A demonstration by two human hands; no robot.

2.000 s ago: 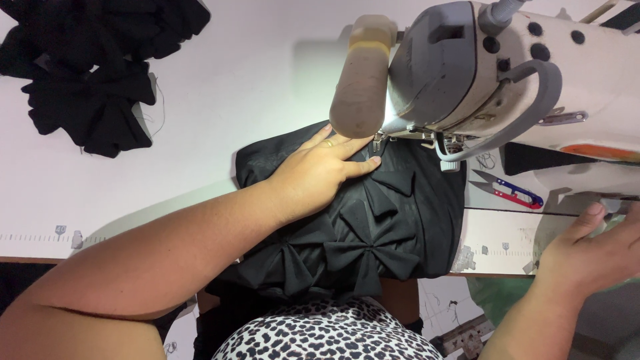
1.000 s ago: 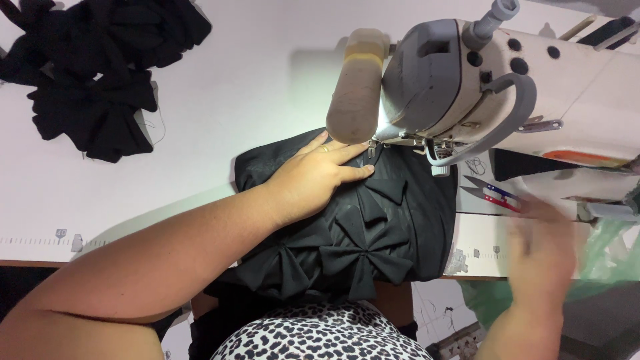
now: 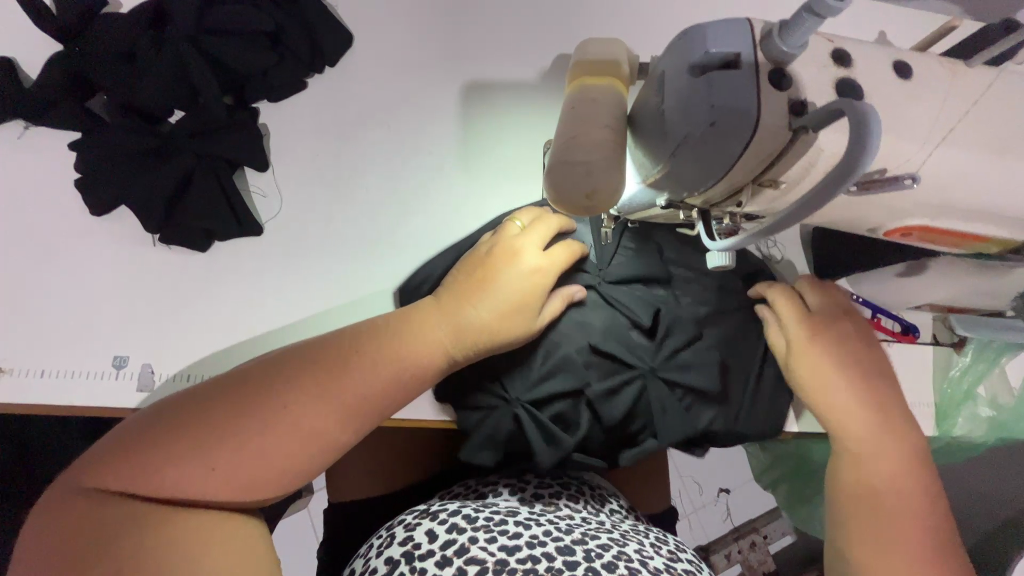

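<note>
Black fabric with several gathered, petal-like folds (image 3: 652,368) lies under the head of a sewing machine (image 3: 696,104) and over the table's front edge. My left hand (image 3: 520,280), a ring on one finger, rests on the fabric just left of the presser foot (image 3: 607,230), fingers slightly spread. At the fabric's right edge is my right hand (image 3: 816,344), its fingertips touching the cloth; whether they pinch it is unclear. Thread snips with blue and red handles (image 3: 888,320) lie beside my right hand, partly hidden by it.
More gathered black fabric pieces (image 3: 176,160) lie at the table's upper left. A lamp or similar rounded fixture (image 3: 588,136) hangs beside the machine head. A green translucent plastic bag (image 3: 980,392) drapes over the table edge at right. A printed ruler scale (image 3: 80,374) runs along the front edge.
My right hand has come from the right, past the snips, to the fabric's right edge. My left hand has shifted slightly left of the presser foot, and the fabric under the foot has moved.
</note>
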